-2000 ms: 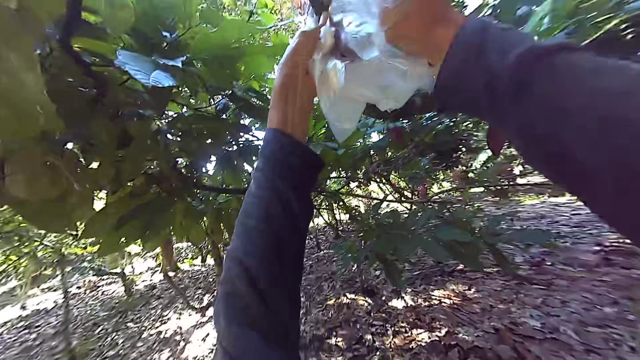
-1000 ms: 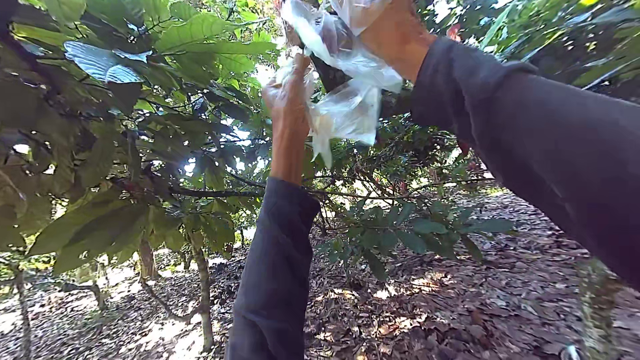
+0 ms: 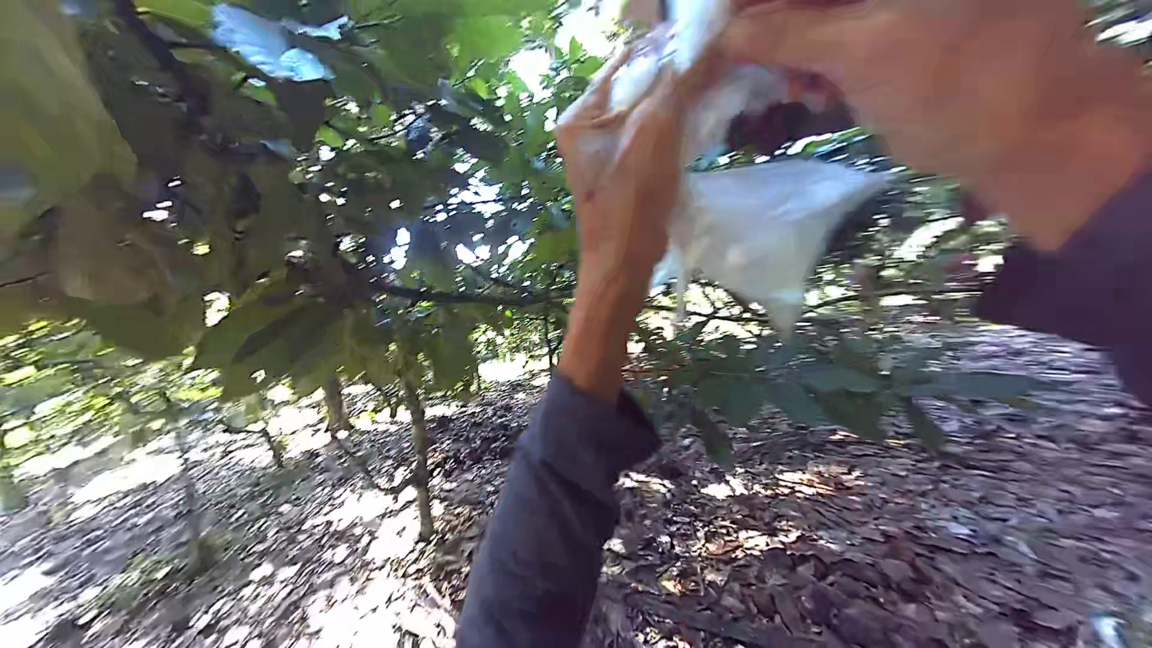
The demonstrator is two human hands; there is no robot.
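Both hands are raised at the top of the head view, around a thin, translucent plastic bag (image 3: 751, 225). My left hand (image 3: 630, 153) grips the bag's upper part, its fingers bent near the top edge. A loose, pointed corner of the plastic hangs to the right of my left wrist. My right hand (image 3: 954, 90) is large and blurred at the upper right, reaching across toward my left fingers; its fingertips are partly cut off by the frame, so its hold cannot be made out. A dark reddish shape (image 3: 783, 126) shows between the hands, too blurred to name.
Broad green leaves (image 3: 297, 333) and branches crowd the left side. A thin branch (image 3: 477, 295) runs behind my left wrist, and a leafy spray (image 3: 837, 387) hangs below the bag. Slender trunks (image 3: 419, 459) rise from ground covered in dry leaves (image 3: 765, 576).
My right hand has come closer to the camera and covers more of the upper right. The plastic now hangs spread out below the hands. Both hands remain raised together.
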